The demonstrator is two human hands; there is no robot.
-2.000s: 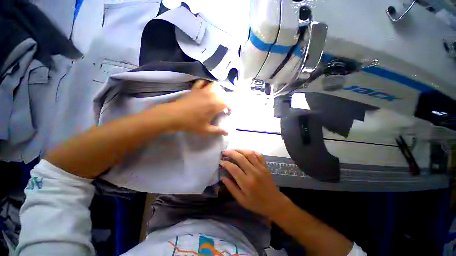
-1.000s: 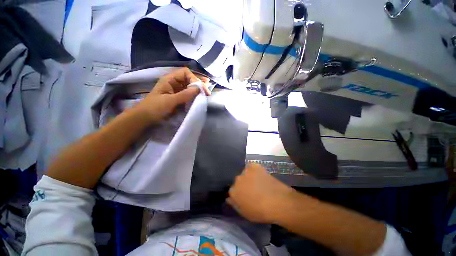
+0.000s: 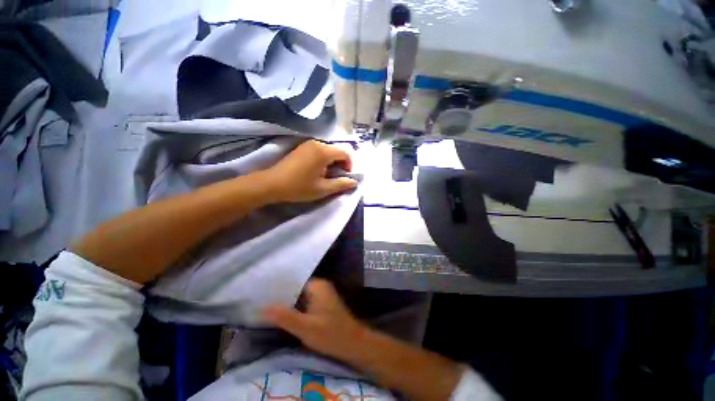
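My left hand pinches the edge of the light grey garment panel just left of the presser foot and needle, under the bright light. My right hand is at the panel's lower edge near my lap, slightly blurred; its fingertips touch the cloth, but the grip is unclear. A dark grey panel shows under the light one, between my hands. The sewing machine with blue stripe and JACK lettering stands at the right. The needle area is washed out by glare.
A curved dark piece with a black label lies right of the needle, beside dark cut pieces. Thread snips lie near the table's right end. A ruler runs along the front edge. Folded grey cloth lies at left.
My left hand has moved right, bringing the light panel's edge near the needle and covering more dark cloth. My right hand has moved left and down to the panel's lower edge. The view has shifted.
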